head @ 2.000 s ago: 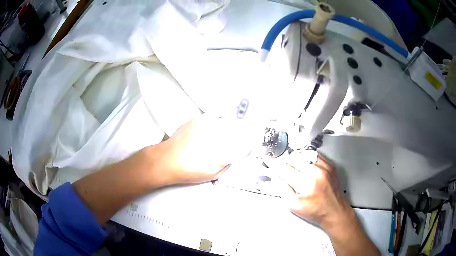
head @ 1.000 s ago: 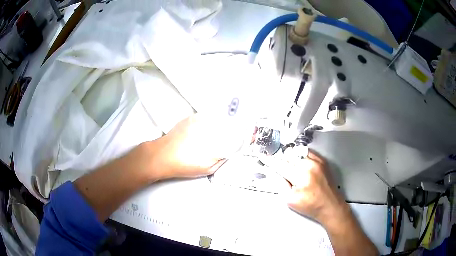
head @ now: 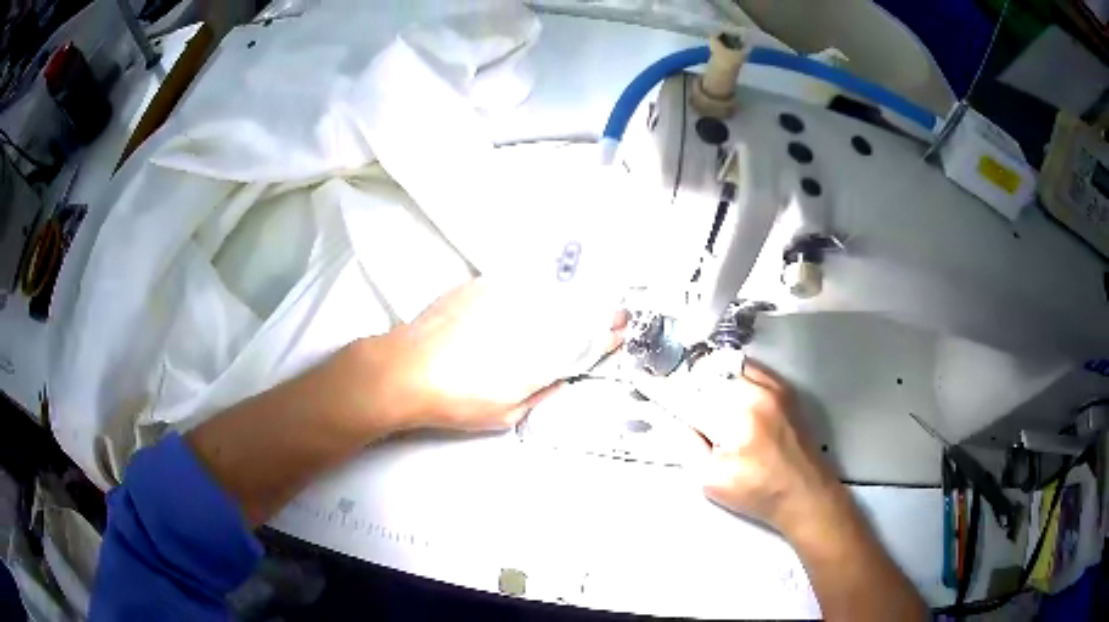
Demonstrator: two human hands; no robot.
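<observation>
A large white cloth garment piece [head: 304, 231] lies folded and heaped on the left of the table and runs toward the needle area, where glare hides its edge. My left hand [head: 487, 365] lies flat near the needle area, its fingers washed out by the light. My right hand [head: 748, 425] is just right of the shiny presser foot area [head: 654, 343], fingertips close to the metal parts. Whether either hand pinches cloth cannot be told in the glare.
The white sewing machine head [head: 900, 231] fills the right, with a blue hose [head: 663, 79] on top. Dark snips [head: 979, 480] and pens [head: 952, 535] are at the right edge. Orange-handled scissors [head: 43, 255] lie on the left side table. Ruler marks [head: 365, 522] run along the front.
The view has shifted, so the machine appears farther left. My left fingertips now show beside the presser foot. Both hands otherwise stay near the needle.
</observation>
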